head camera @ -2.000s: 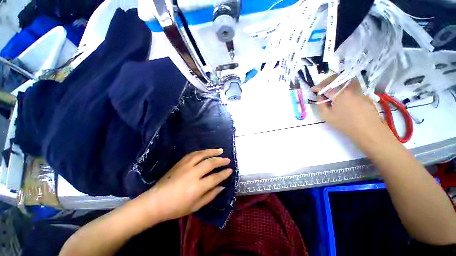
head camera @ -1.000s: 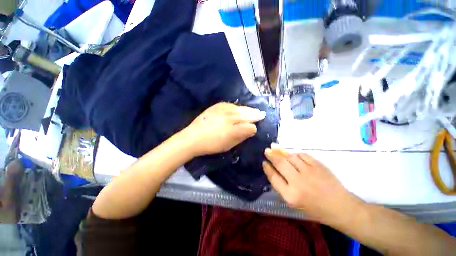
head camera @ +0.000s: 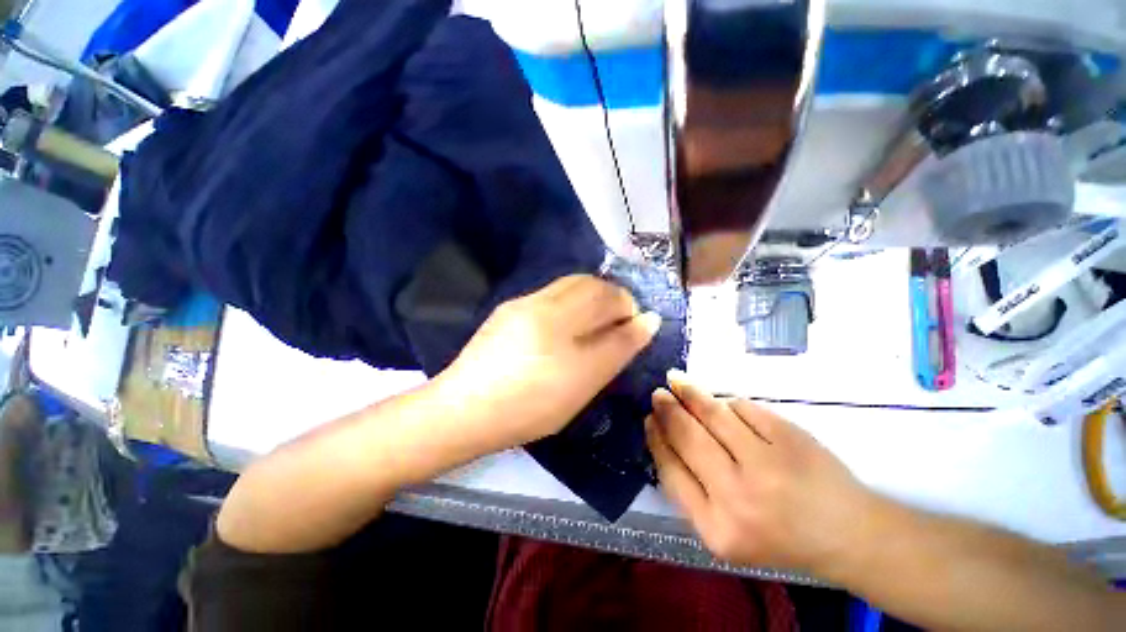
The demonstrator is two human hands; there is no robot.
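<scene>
A large navy garment point(head camera: 321, 185) lies bunched on the table left of the needle, with its near corner pointing to the table's front edge. The white sewing machine head point(head camera: 852, 148) with a blue stripe stands over it, its needle area hidden partly by the shiny guard point(head camera: 741, 136). My left hand point(head camera: 556, 352) lies on the navy cloth just in front of the presser foot, thumb and fingertips pinching it. My right hand point(head camera: 753, 475) has its fingertips on the cloth's right edge, a little nearer to me. The cloth under the fingers is hidden.
A grey knurled knob point(head camera: 775, 311) is right of the needle. Blue and pink sticks point(head camera: 934, 324) lie further right, beside white label strips point(head camera: 1050, 303). An orange-yellow shears loop point(head camera: 1103, 457) is at the right edge. Taped brown material point(head camera: 173, 383) sits at the table's left.
My right hand has come from the label strips to the cloth's right edge. My left hand has moved up the cloth towards the needle. The view has shifted and come closer to the machine.
</scene>
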